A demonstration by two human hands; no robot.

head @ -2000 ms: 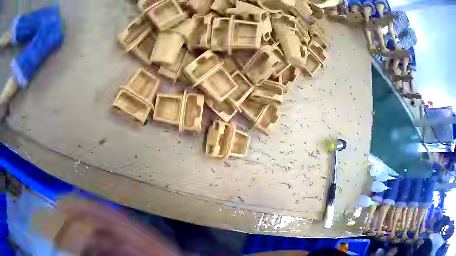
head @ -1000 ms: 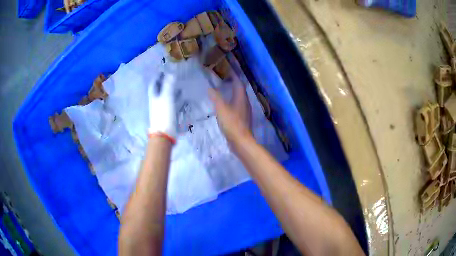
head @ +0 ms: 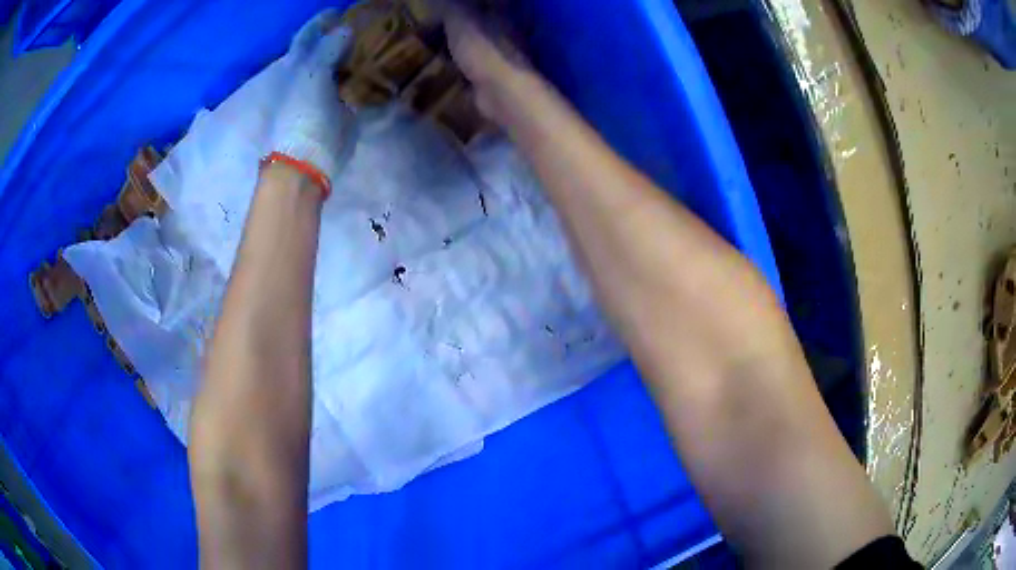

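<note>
Tan waist inserts lie in a small heap at the far end of a large blue bin, on and beside a creased white liner sheet. My left hand, in a white knit glove with an orange-red cuff, is at the left side of the heap; its fingers blend with the sheet, so its grip is unclear. My bare right hand is at the right side of the heap, near the top edge of the picture. Its fingers are dark and blurred, and I cannot tell if they hold an insert.
More inserts stick out from under the sheet's left edge. The table's curved edge runs down the right side, with a heap of inserts at the far right. Blue shorts show at the top right corner. Another blue bin is at top left.
The view has turned from the table to the bin. Over the last second both hands have moved towards the bin's far end and now flank the inserts there.
</note>
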